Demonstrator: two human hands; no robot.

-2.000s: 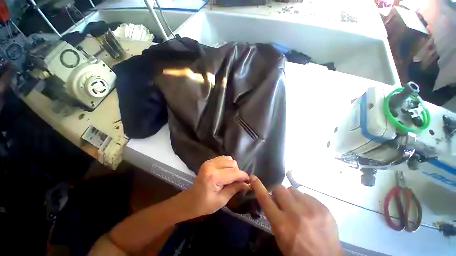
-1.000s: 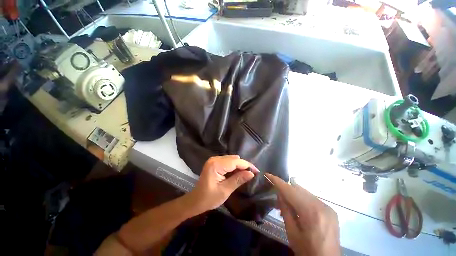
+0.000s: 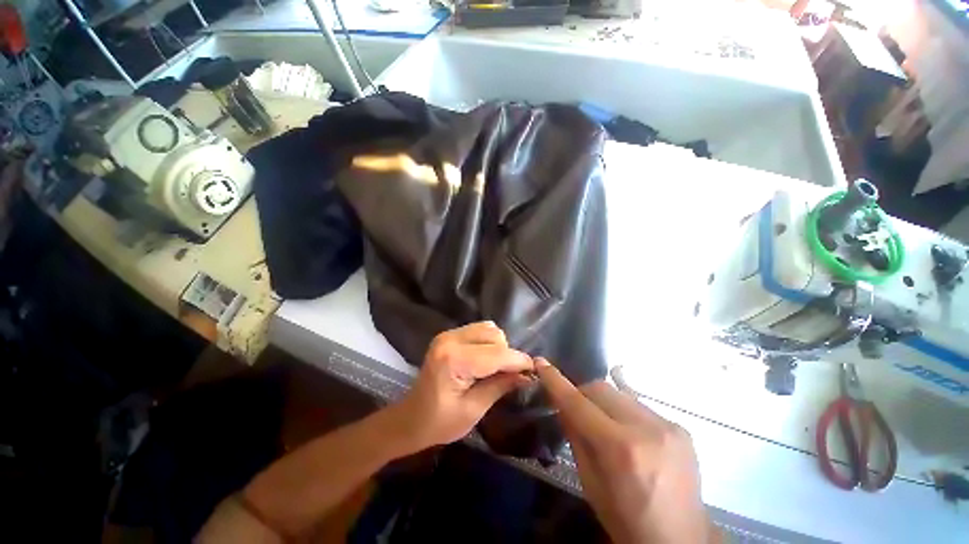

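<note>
The dark brown, shiny jacket shell (image 3: 531, 228) lies creased on the white table, with a short double line near its right side. The matte navy fabric (image 3: 303, 213) shows at its left. My left hand (image 3: 468, 383) pinches a small dark bit of the jacket's lower edge between thumb and fingers. My right hand (image 3: 627, 452) meets it with the fingertips touching at the same spot. What the right fingertips hold is hidden; no tool is clearly visible there.
Red-handled scissors (image 3: 855, 436) lie at the right, below the white sewing machine (image 3: 786, 287) with its green ring (image 3: 816, 239). A cream machine (image 3: 175, 170) stands at left. The white trough (image 3: 733, 117) is behind. The table's ruler-marked edge (image 3: 367, 374) runs below the jacket.
One second ago my right fingertips were apart from the left, with a thin pale tool showing. Now they are back together and the tool is not visible. The view has shifted slightly.
</note>
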